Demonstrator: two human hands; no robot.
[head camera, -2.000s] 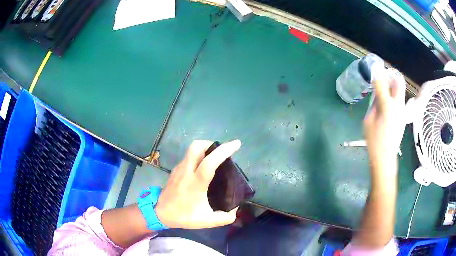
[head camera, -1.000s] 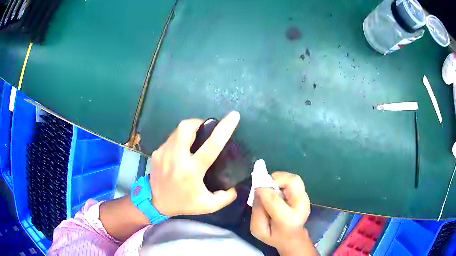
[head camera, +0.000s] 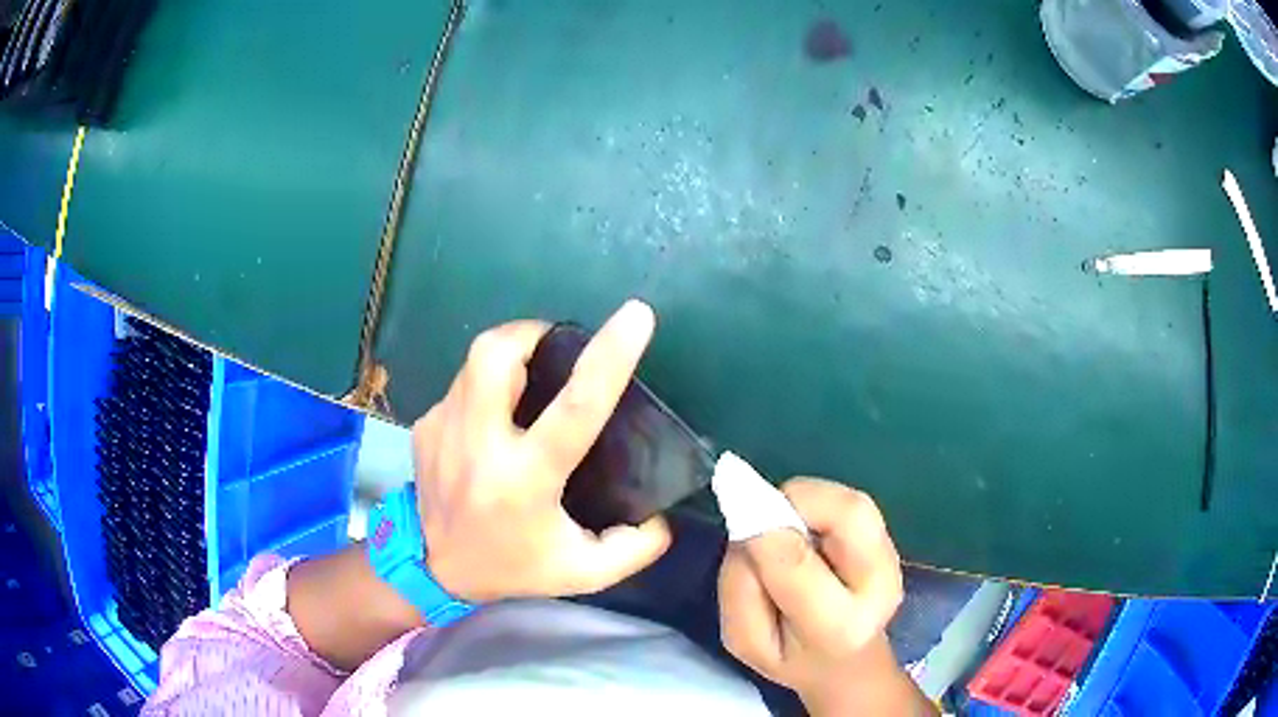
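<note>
A glossy black phone screen assembly (head camera: 638, 462) is held at the front edge of the green mat. My left hand (head camera: 526, 462), with a blue wrist band (head camera: 407, 560), grips it from above, fingers over its far end and thumb at its near side. My right hand (head camera: 820, 581) holds a white wipe (head camera: 754, 502) wrapped over a fingertip. The wipe's tip is at the screen's right corner; whether it presses on the edge is hard to tell. Part of the screen is hidden under my left hand.
A solvent bottle (head camera: 1121, 49) with open lid is at the top right, cut by the frame. A white blade-like stick (head camera: 1156, 262), a thinner white stick (head camera: 1250, 235) and a black rod (head camera: 1207, 399) lie right. Blue bin (head camera: 266, 462) at left, red tray (head camera: 1040, 651) lower right, black trays (head camera: 70, 63) upper left.
My right hand has come from the solvent bottle to the screen, now with the wipe on its fingertip touching or nearly touching the corner. My left hand keeps its hold. The view has tilted down.
</note>
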